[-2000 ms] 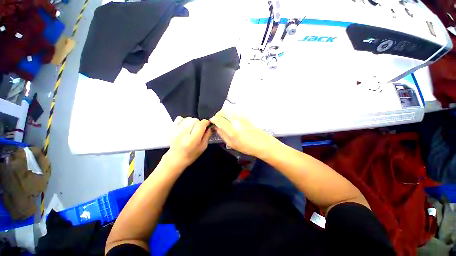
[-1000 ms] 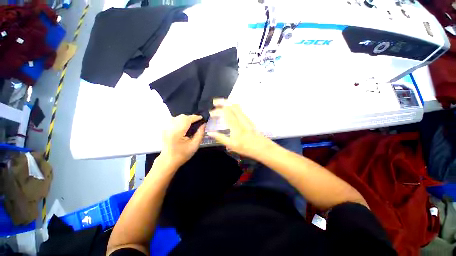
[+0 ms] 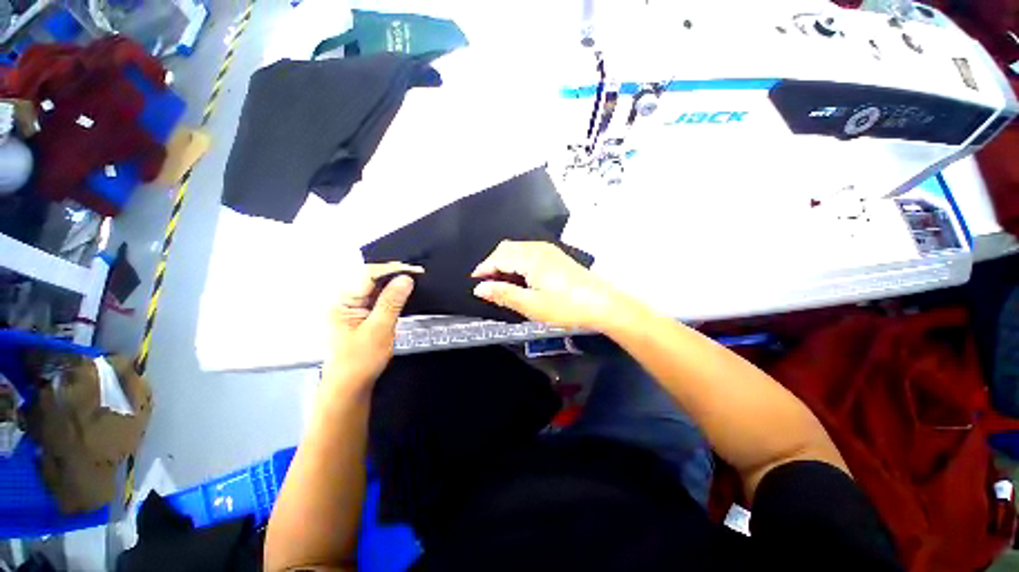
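A black garment piece [image 3: 475,229] lies spread flat on the white machine table [image 3: 279,302], left of and in front of the needle area. My left hand [image 3: 374,313] pinches its left edge between thumb and fingers. My right hand [image 3: 542,282] lies at its right front part, thumb and fingertips apart over the cloth; whether it grips any cloth cannot be told. The presser foot [image 3: 603,162] of the sewing machine [image 3: 704,140] is behind the piece, with no cloth seen under it. A stack of dark cut pieces [image 3: 302,129] lies at the back left.
A green pouch [image 3: 402,36] lies behind the stack. The control panel [image 3: 877,117] is on the machine head. Ruler markings run along the table's front edge. A blue crate [image 3: 240,492] is below left. Dark red garments [image 3: 883,413] are heaped at right.
The black piece, bunched between my fingers before, is now spread flatter. My hands have moved apart. The view has shifted, showing more of the green pouch.
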